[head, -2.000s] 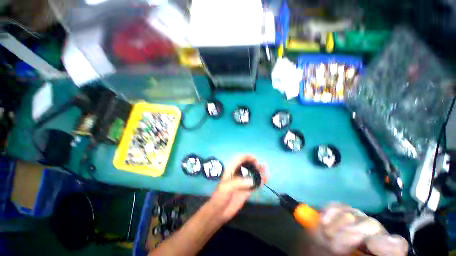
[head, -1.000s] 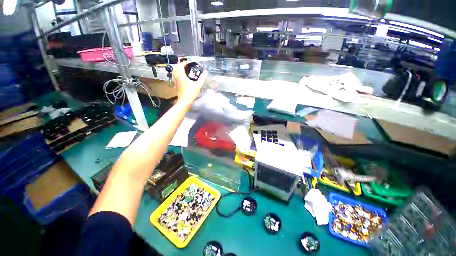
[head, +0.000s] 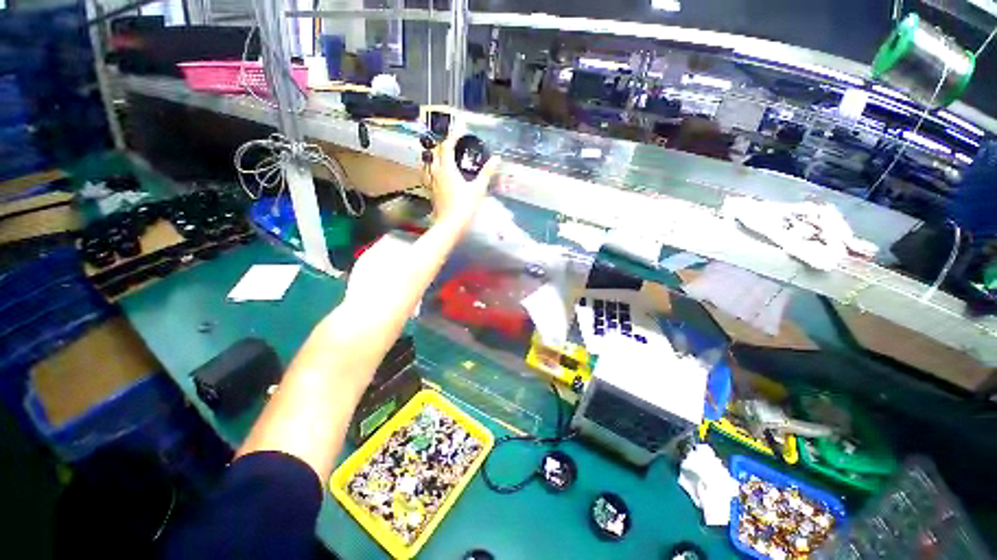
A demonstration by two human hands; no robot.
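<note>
My left hand (head: 457,186) is bare and raised at the far end of my outstretched arm, at the height of the shelf. It grips a round black housing (head: 470,156), whose open face with light parts inside shows. More round black housings lie on the green mat, one beside a black cord (head: 556,470) and one further right (head: 610,514). Others are cut off by the bottom edge. My right hand is out of the picture.
A yellow tray of small parts (head: 485,434) stands below my forearm. A grey-white box (head: 645,394) stands behind the housings. A blue tray (head: 735,529) and white tissue (head: 708,483) are at right. A shelf (head: 656,213) crosses behind; a metal post (head: 301,197) rises at left.
The view has swung up from the bench to the shelf. My left hand has gone from low over the mat to shelf height with a housing. My right hand and the orange screwdriver have left view.
</note>
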